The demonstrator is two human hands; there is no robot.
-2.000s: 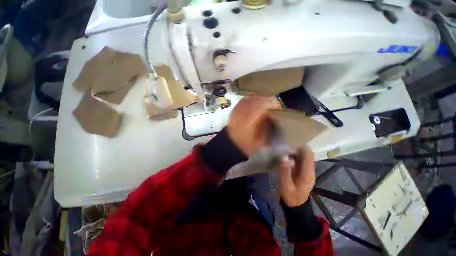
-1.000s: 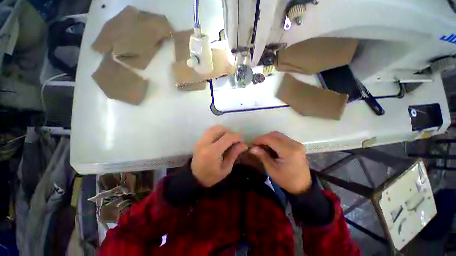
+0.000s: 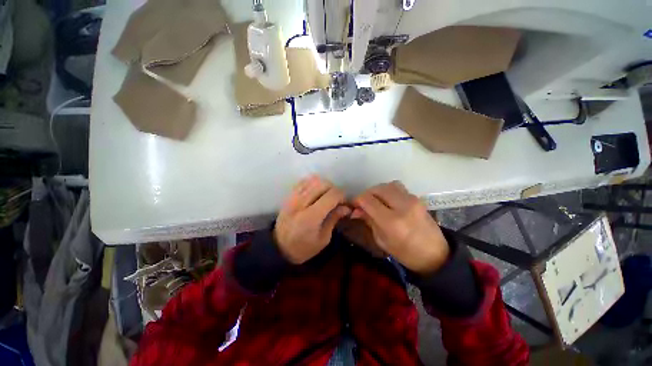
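Observation:
My left hand (image 3: 309, 220) and my right hand (image 3: 404, 227) meet at the table's front edge, thumbs and fingertips pinched together. A brown piece (image 3: 361, 233) shows a little below the fingertips; my fingers and the dark cuffs hide most of it. One loose brown panel (image 3: 449, 123) lies right of the needle plate (image 3: 343, 130). More brown fabric (image 3: 457, 56) lies under the machine arm. Another piece (image 3: 306, 71) lies beside the presser foot (image 3: 342, 91), partly beneath the lamp.
Several brown panels (image 3: 159, 107) lie on the table at left. The lamp head (image 3: 267, 58) hangs left of the needle. A black rectangle (image 3: 490, 100), a black-handled tool (image 3: 537, 130) and a phone (image 3: 615, 153) lie at right. A board (image 3: 583, 282) stands at lower right; brown pieces (image 3: 171, 275) are below the table edge.
Both hands have come from near the machine to the table's front edge. A brown panel has been laid down right of the needle plate. The view has shifted.

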